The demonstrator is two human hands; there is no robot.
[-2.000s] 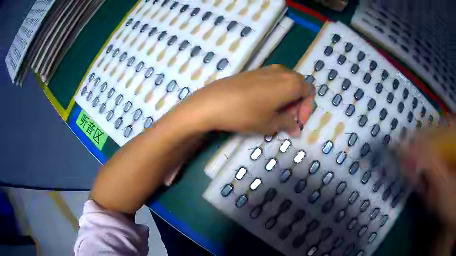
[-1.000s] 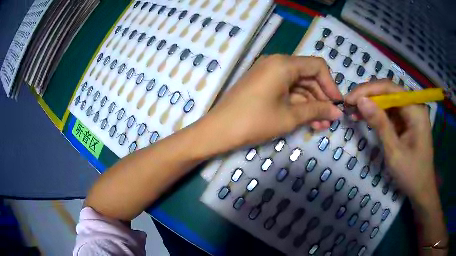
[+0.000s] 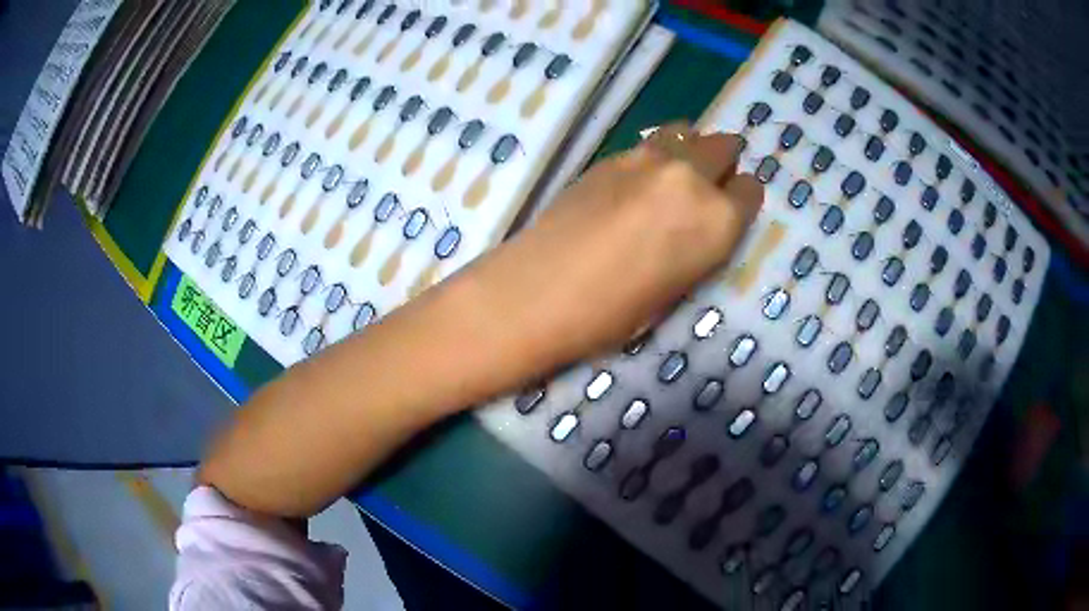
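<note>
The white working tray [image 3: 1015, 257] lies at the centre right, with rows of small dark oblong parts [image 3: 854, 183], some glaring white. My left hand [image 3: 669, 227] reaches over its upper left part. Its fingers are curled and blurred, and whether they hold a part is hidden. An empty tan pocket [image 3: 757, 253] shows just right of the hand. My right hand is not clearly visible; only a faint reddish blur shows in the dark at the right edge. The yellow tool is not visible.
A second filled tray [image 3: 394, 173] with tan gaps lies left, beside the green label [image 3: 207, 320]. A leaning tray stack [image 3: 131, 102] stands far left. Another tray [image 3: 955, 84] lies beyond the red tape. A pink sleeve [image 3: 253, 559] shows below.
The hands were together over the tray one second ago. My left hand has moved up and left, and my right hand and the yellow tool have left clear view. More of the tray's right side shows.
</note>
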